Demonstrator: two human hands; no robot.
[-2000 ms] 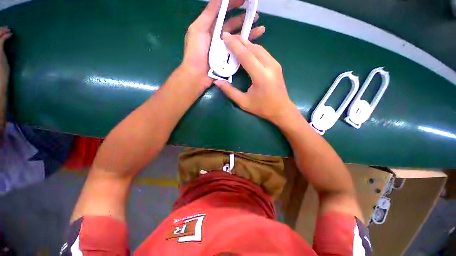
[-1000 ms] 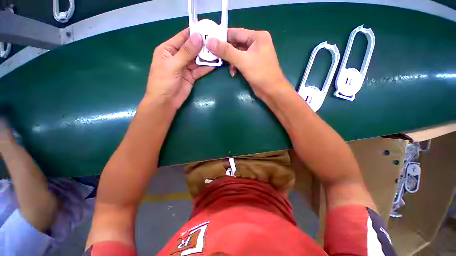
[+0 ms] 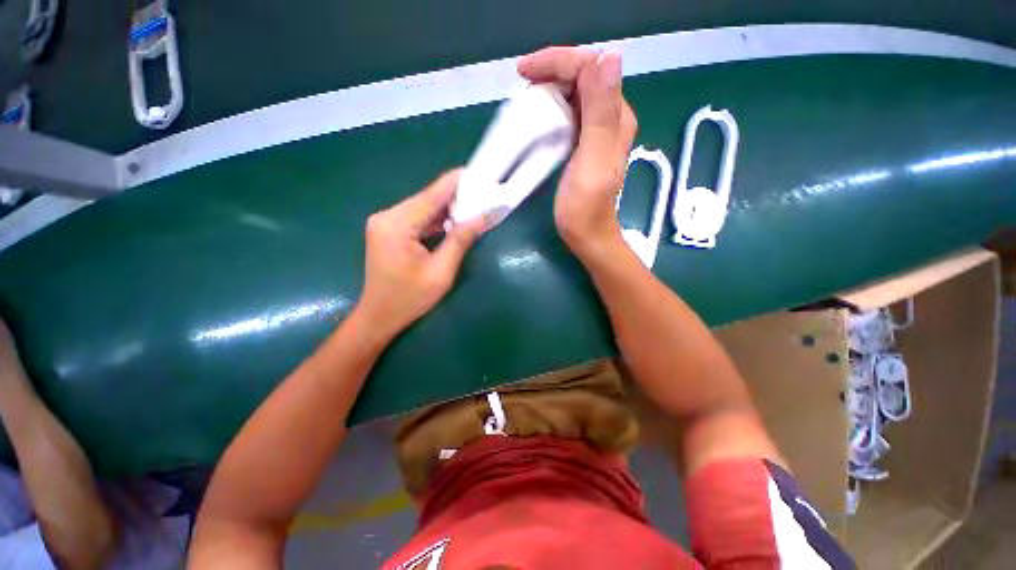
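A white looped unit [image 3: 513, 161] is held tilted above the green bench, blurred by motion. No blue shows on it. My left hand [image 3: 418, 251] grips its lower left end between thumb and fingers. My right hand [image 3: 596, 150] is at its upper right end, fingers raised with the palm side against it. Whether the unit is one shell or two joined cannot be told. Two white covers lie on the bench to the right: one [image 3: 702, 184] in full view with its round disc at the near end, the other [image 3: 641, 239] partly hidden behind my right forearm.
A pale metal rail [image 3: 368, 98] separates the bench from the dark conveyor belt [image 3: 334, 33]. A unit with a blue patch [image 3: 154, 67] lies on the belt. A grey post [image 3: 56, 165] stands at left. An open carton [image 3: 925, 445] holds white loops at lower right. Another person's arm [image 3: 56, 468] is at lower left.
The unit has turned from upright to tilted, with its full length now in view. My hands have moved apart, the right to its far end. The blue-patched belt unit has come into view.
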